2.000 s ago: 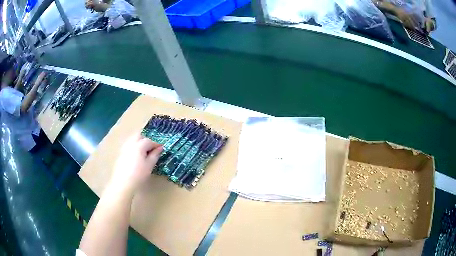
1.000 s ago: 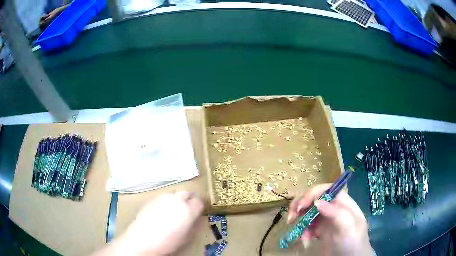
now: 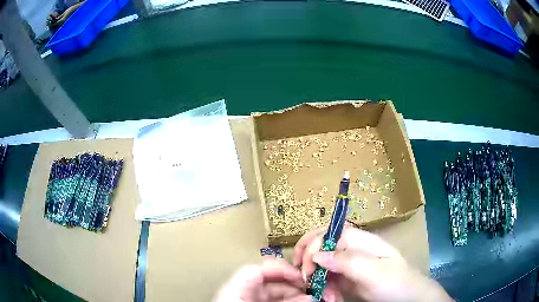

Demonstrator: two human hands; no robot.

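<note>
One narrow circuit board (image 3: 335, 227), green at its lower end and dark purple-black above with a small light tip, stands out upward from my right hand (image 3: 360, 259). My right hand pinches its green part in front of the carton's near wall. My left hand (image 3: 263, 282) is beside the board's lower end with fingers curled; the fingers are blurred and whether they hold anything is hidden. The open carton (image 3: 409, 154) holds many tiny gold bits (image 3: 289, 203) and a couple of dark pieces. Small patterned pieces (image 3: 271, 252) show partly above my left hand.
A neat board stack (image 3: 83, 191) lies on cardboard (image 3: 35, 248) at left. Whitish plastic bags (image 3: 189, 165) lie left of the carton. A looser board pile (image 3: 481, 194) is at right. A metal post (image 3: 50, 88), blue bins (image 3: 85, 29) and a person's hand (image 3: 62, 15) are beyond.
My right hand has moved left and the board in it has turned more upright over the carton. My left hand has moved right, next to the board's lower end. The view has shifted slightly.
</note>
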